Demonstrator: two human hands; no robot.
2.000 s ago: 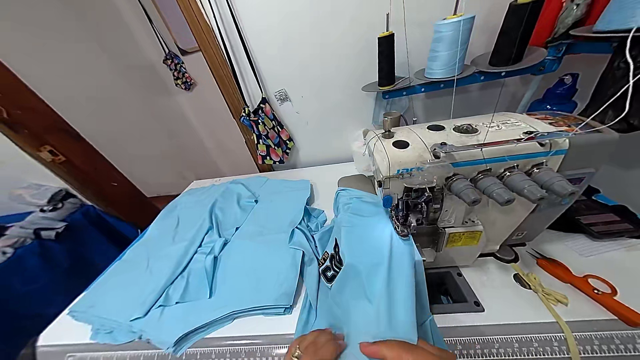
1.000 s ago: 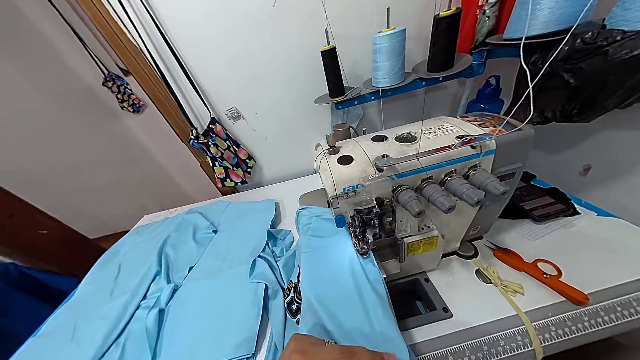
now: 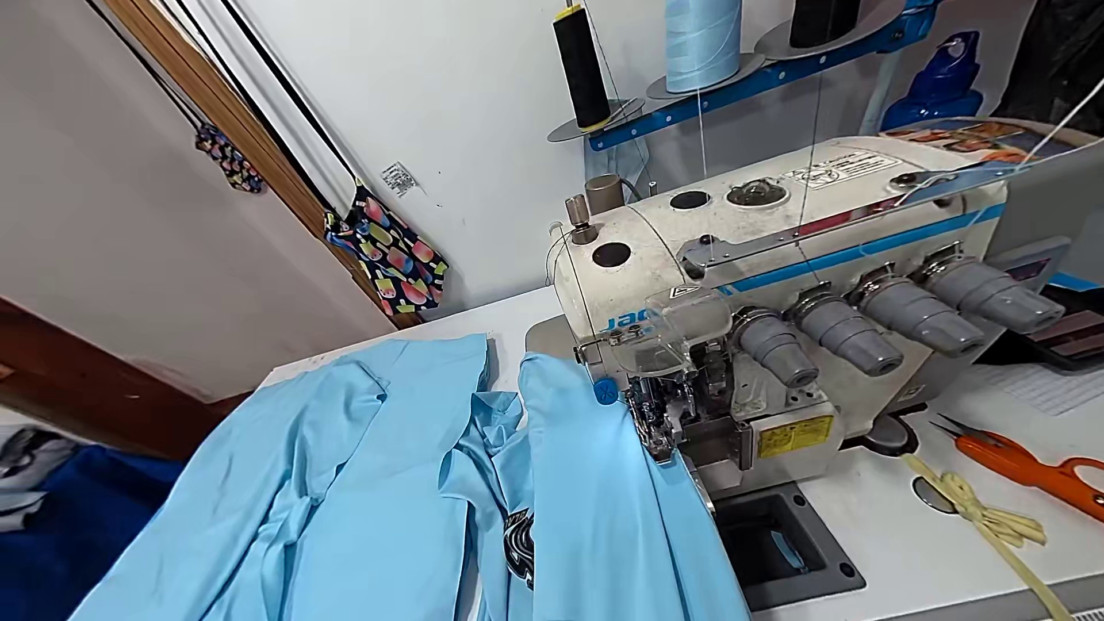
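Note:
Neither of my hands shows in the head view now. A light blue fabric piece (image 3: 595, 500) lies under the presser foot area of a white Jack overlock sewing machine (image 3: 776, 233), its right edge along the foot and its near end running out at the bottom edge. A black print (image 3: 519, 545) shows partly among its folds. Left of it, more light blue fabric pieces (image 3: 388, 483) lie spread and overlapping on the white table (image 3: 914, 552). Thread runs from a black thread cone (image 3: 580, 69) and a light blue thread cone (image 3: 702, 43) above the machine.
Orange-handled thread snips (image 3: 1026, 466) and a knotted yellow strip (image 3: 983, 511) lie right of the machine's base. A dark recessed opening (image 3: 780, 543) is in the table before it. Patterned cloth pouches (image 3: 392, 250) hang by the wall. Dark blue cloth (image 3: 86, 517) is at lower left.
My hands, on the near end of the fabric earlier, have gone out of view at the bottom. The print on the fabric is more covered by folds than two seconds ago. The view has shifted.

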